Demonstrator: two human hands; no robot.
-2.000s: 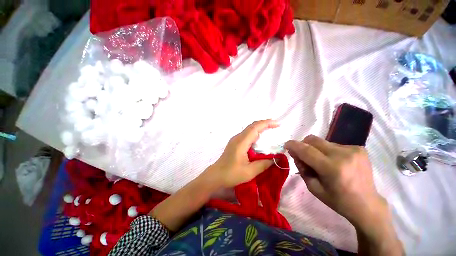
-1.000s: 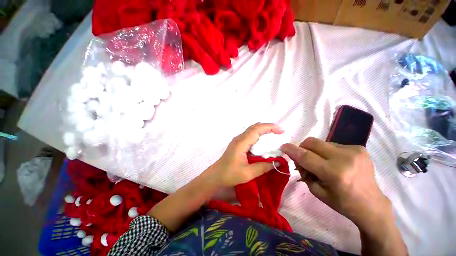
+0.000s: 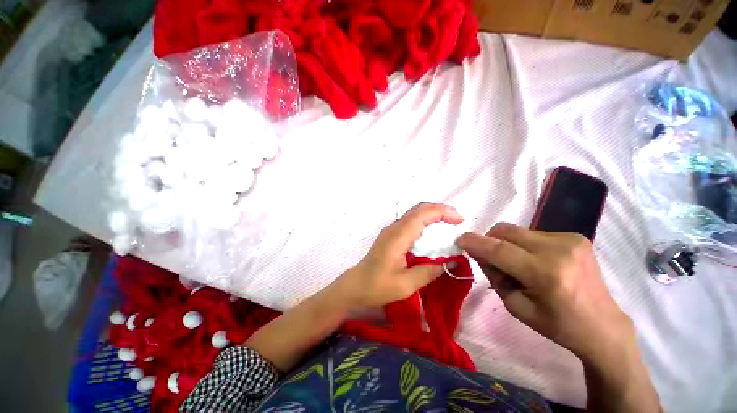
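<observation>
A red plush piece (image 3: pixel 440 310) hangs from my left hand down over the table edge and apron, its long narrow lobes lowest. A white pompom (image 3: pixel 438 240) sits against its top edge. My left hand (image 3: pixel 392 262) holds pompom and plush between thumb and fingers. My right hand (image 3: pixel 541 278) is closed with its fingertips pinched at the pompom's right side. A thin white thread (image 3: pixel 458 277) loops below the pompom across the red. No needle can be made out; anything inside the right palm is hidden.
A bag of white pompoms (image 3: pixel 190 165) lies left. A red plush pile (image 3: pixel 339 48) and cardboard box (image 3: pixel 598 28) are at the far edge. Right are a smartphone (image 3: pixel 572 202), a shiny metal item (image 3: pixel 672 261) and clear packet (image 3: pixel 691 169). A blue crate (image 3: pixel 97 375) holds red pieces with pompoms, lower left.
Both hands stay at the pompom with only small finger shifts. The thread loop has changed shape slightly. The whole view has shifted a little.
</observation>
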